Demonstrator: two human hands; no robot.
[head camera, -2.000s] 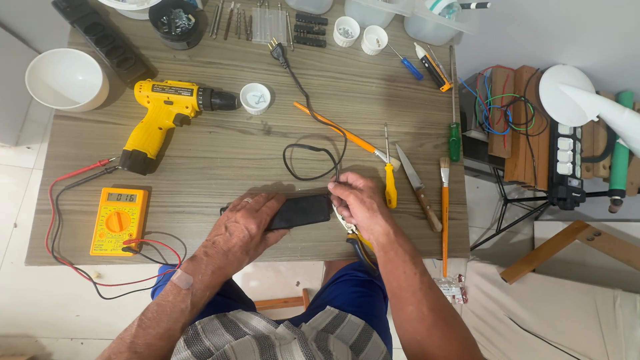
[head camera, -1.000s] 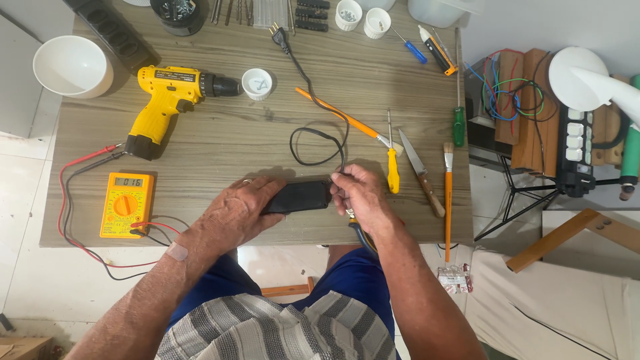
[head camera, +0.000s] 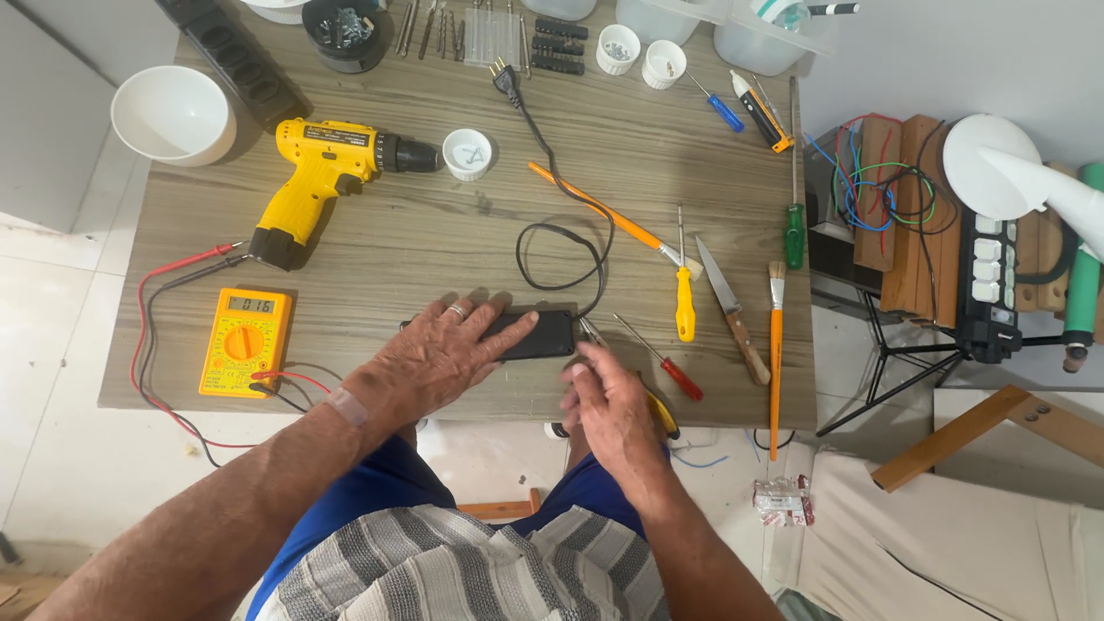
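Note:
My left hand (head camera: 440, 349) lies flat over a black rectangular plastic case (head camera: 543, 335) near the table's front edge, fingers spread on its top. A black power cord (head camera: 565, 185) runs from the case's right end, loops once and ends in a plug (head camera: 505, 80). To the right of the case my right hand (head camera: 606, 397) hovers with fingers part bent and nothing seen in them. Beside it are a red-handled screwdriver (head camera: 664, 360) and yellow-and-black handled pliers (head camera: 661, 412), partly hidden by that hand.
A yellow cordless drill (head camera: 315, 185) and a yellow multimeter (head camera: 246, 343) with leads lie left. Right are a yellow-handled screwdriver (head camera: 684, 302), a kitchen knife (head camera: 733, 310), brushes (head camera: 776, 362) and a green-handled screwdriver (head camera: 794, 233). Small white cups (head camera: 467, 155) and a white bowl (head camera: 172, 116) stand farther back.
My right hand has come away from the cord end of the case and moved lower right. The red-handled screwdriver now shows. My left hand lies farther over the case.

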